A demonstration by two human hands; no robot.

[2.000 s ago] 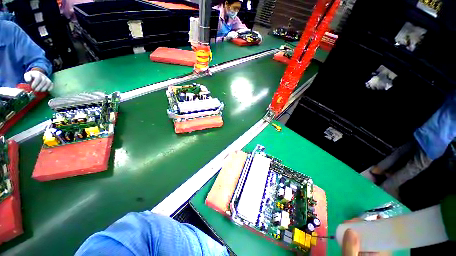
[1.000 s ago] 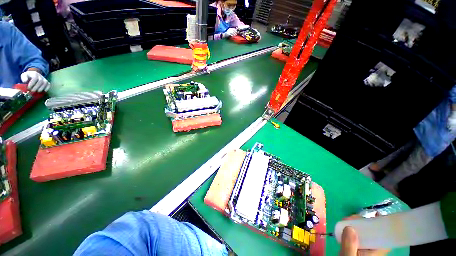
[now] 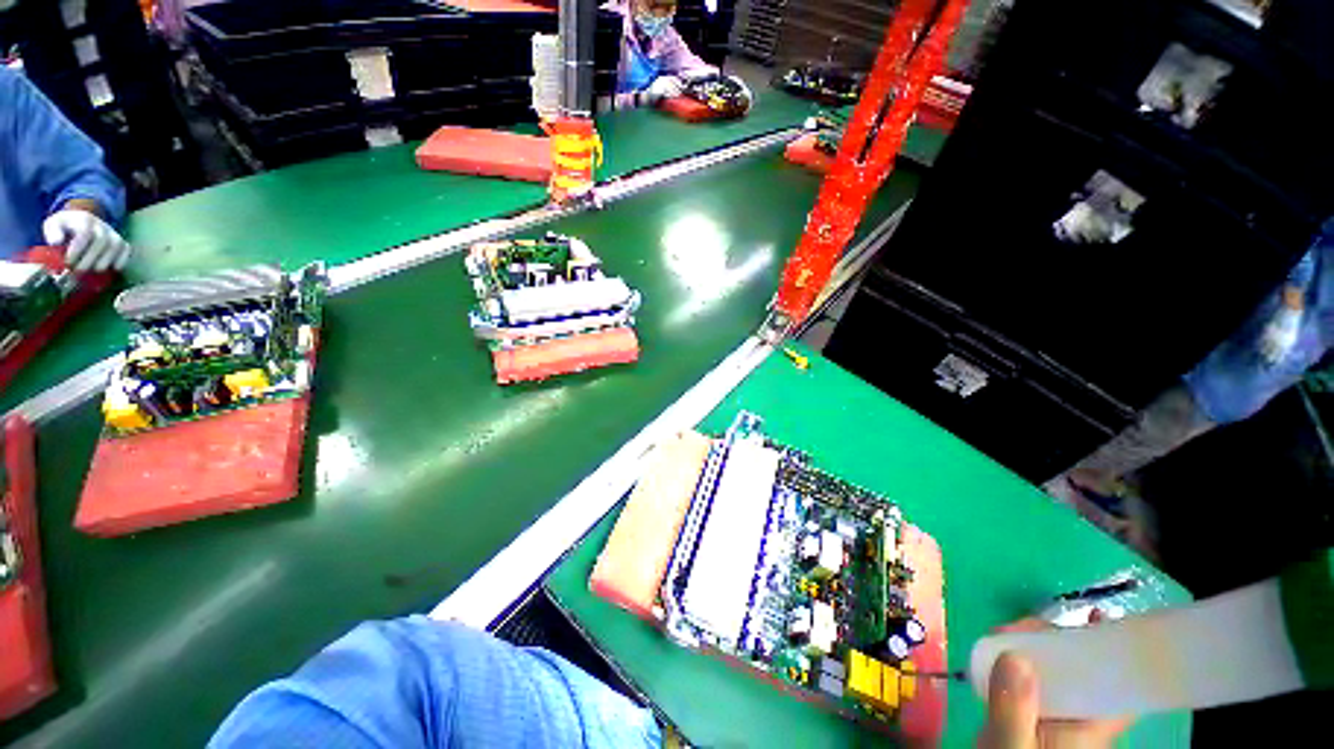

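My right hand [image 3: 1014,708], bare and cut off by the bottom edge, holds a fat translucent white syringe [image 3: 1141,661] at the lower right. Its thin tip points left at the yellow blocks [image 3: 878,682] on the board's edge; I cannot tell whether it touches. The green circuit board [image 3: 834,585] has a long silver-white heatsink [image 3: 732,539] on its left side and lies on a red-pink foam pad [image 3: 922,585] on the green bench. The syringe's green cap [image 3: 1309,622] is at the right edge. Of my left arm only a blue sleeve shows; the left hand is out of view.
The green conveyor [image 3: 395,542] carries several similar boards on red pads. A red-wrapped post [image 3: 856,183] rises behind the bench. Black crates [image 3: 1010,315] stand at the right. A gloved person [image 3: 44,176] is at the left, another at the back. A clear plastic bag [image 3: 1105,597] lies beside the syringe.
The whole view has shifted slightly. The syringe stays at the yellow blocks, and its green cap shows again at the right edge. The person at the far right has moved.
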